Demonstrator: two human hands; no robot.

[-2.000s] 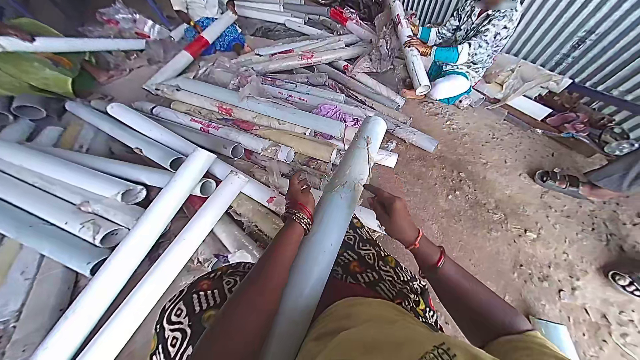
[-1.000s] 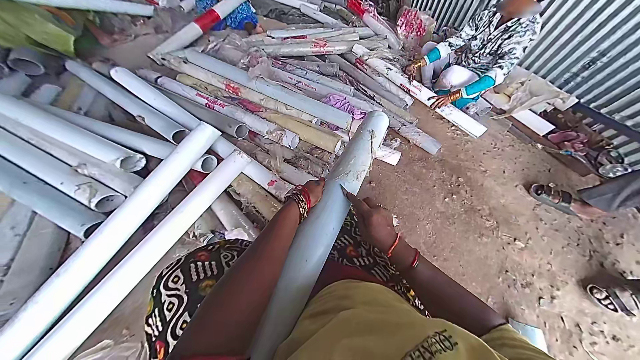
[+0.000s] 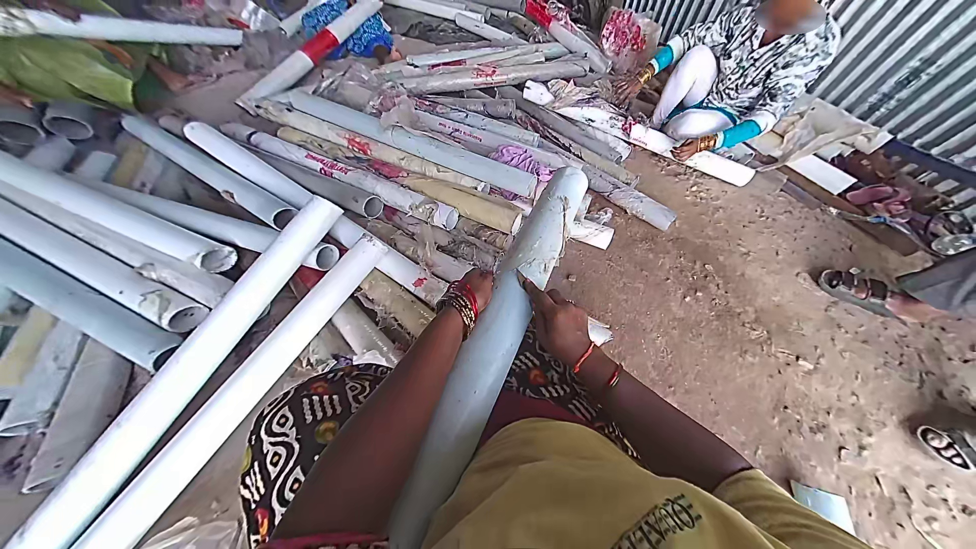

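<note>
A thick grey plastic pipe (image 3: 480, 358) leans from my lap up and away, with ragged film or residue around its upper part. My left hand (image 3: 476, 290) grips the pipe's left side, its fingertips partly hidden. On the right side, my right hand (image 3: 560, 324) rests against the pipe with the index finger extended onto its surface at the edge of the film. Whether that hand holds a small tool is not plain. Two white pipes (image 3: 191, 354) slant beside my left knee.
Many pipes (image 3: 427, 152), some wrapped in printed plastic film, lie piled ahead and to the left. A seated person (image 3: 762, 69) at the upper right handles a white pipe (image 3: 717, 166). A sandalled foot (image 3: 862, 293) is on the dirt floor at right, near a corrugated metal wall (image 3: 907, 76).
The other person's pipe has gone from raised to lying low on the ground. My left hand has moved up along the grey pipe since two seconds ago.
</note>
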